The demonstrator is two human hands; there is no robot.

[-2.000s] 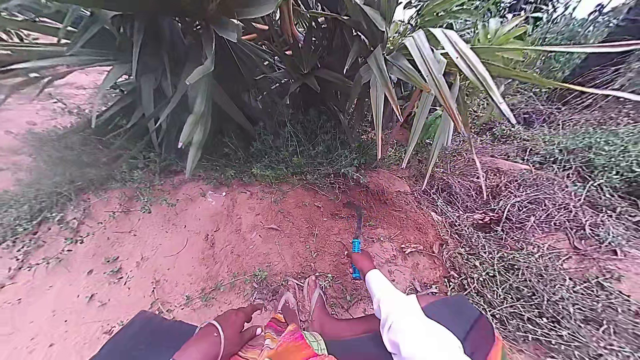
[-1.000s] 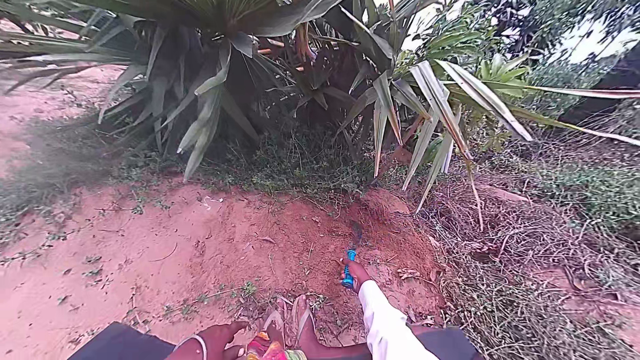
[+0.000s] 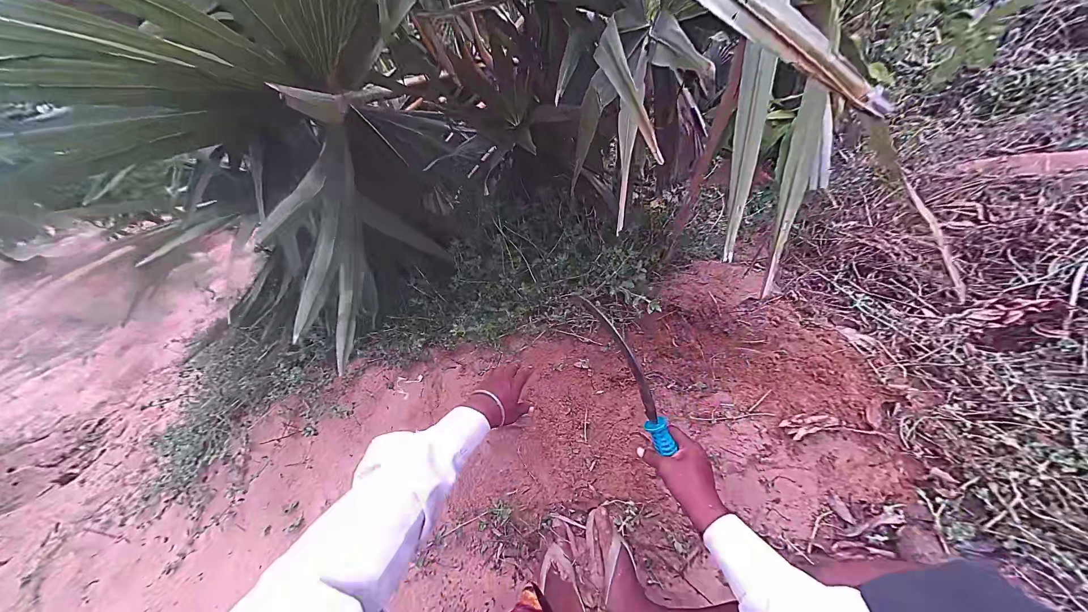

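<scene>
My right hand [image 3: 682,472] is closed around the blue handle of a sickle [image 3: 631,361]. The dark curved blade points forward, its tip at the edge of the low green weeds [image 3: 544,263]. To the left, my left hand [image 3: 507,395], with a bangle at the wrist, reaches out over the red soil with its fingers apart and nothing in it. It is near the weeds; whether it touches the soil I cannot tell.
Large fan-shaped palm leaves [image 3: 340,229] hang over the weeds, some dry ones drooping at the right. Dry brush and vines [image 3: 1003,357] cover the ground on the right. My feet [image 3: 595,569] are at the bottom, beside dry leaves [image 3: 820,425].
My left hand has moved from near my feet forward over the soil. The sickle remains in my right hand, its blade now reaching to the weeds. The view has shifted nearer the plants.
</scene>
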